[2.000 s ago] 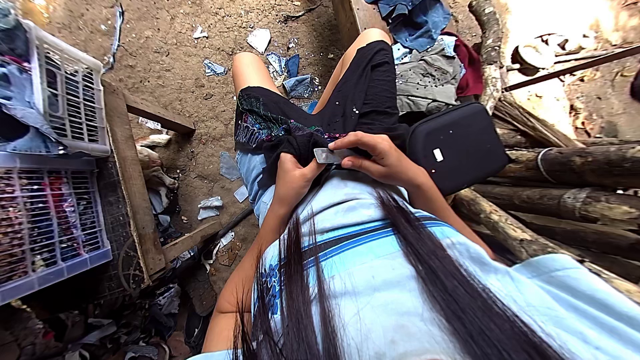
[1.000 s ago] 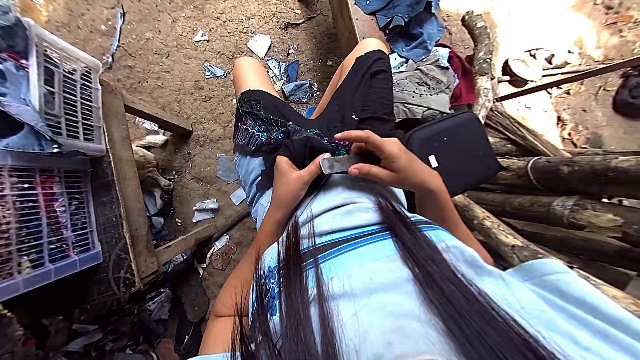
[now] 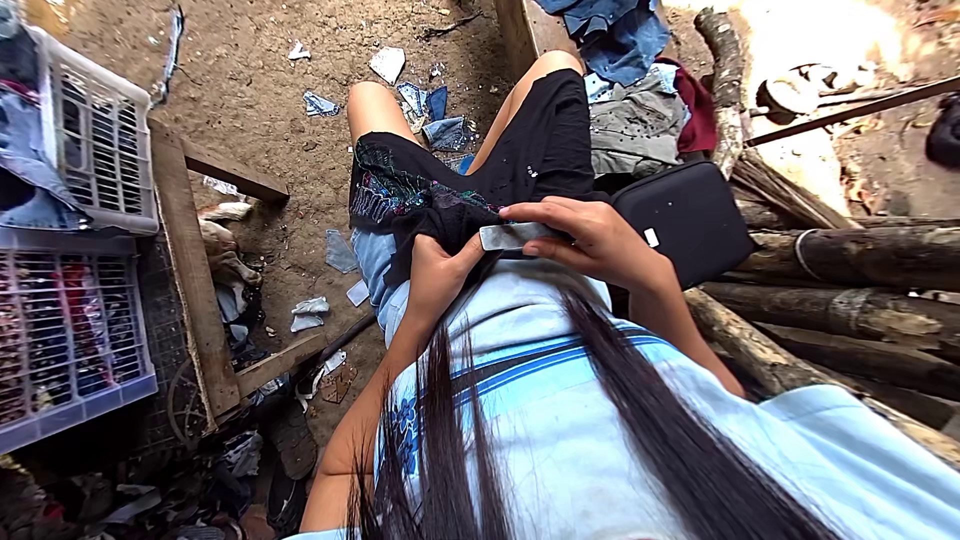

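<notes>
A black cloth with a multicoloured beaded or sequined pattern (image 3: 397, 184) lies over my lap. My left hand (image 3: 442, 274) grips a bunched fold of it, thumb on top. My right hand (image 3: 592, 236) holds a flat grey metal piece (image 3: 510, 236), possibly a blade, between thumb and fingers. Its end reaches to my left thumb, by the bunched cloth. The fingertips of my right hand are close to the cloth's edge. What lies under both hands is hidden.
A black zip case (image 3: 682, 225) is beside my right hip, near stacked logs (image 3: 885, 259). Plastic crates (image 3: 97, 135) and a wooden frame (image 3: 202, 300) stand at left. Denim scraps (image 3: 446, 133) lie on the dirt ground; clothes (image 3: 637, 120) are piled at upper right.
My right hand still holds the metal piece, whose angle has shifted a little; the right index finger, raised a second ago, now reaches toward the cloth. My left hand keeps its hold.
</notes>
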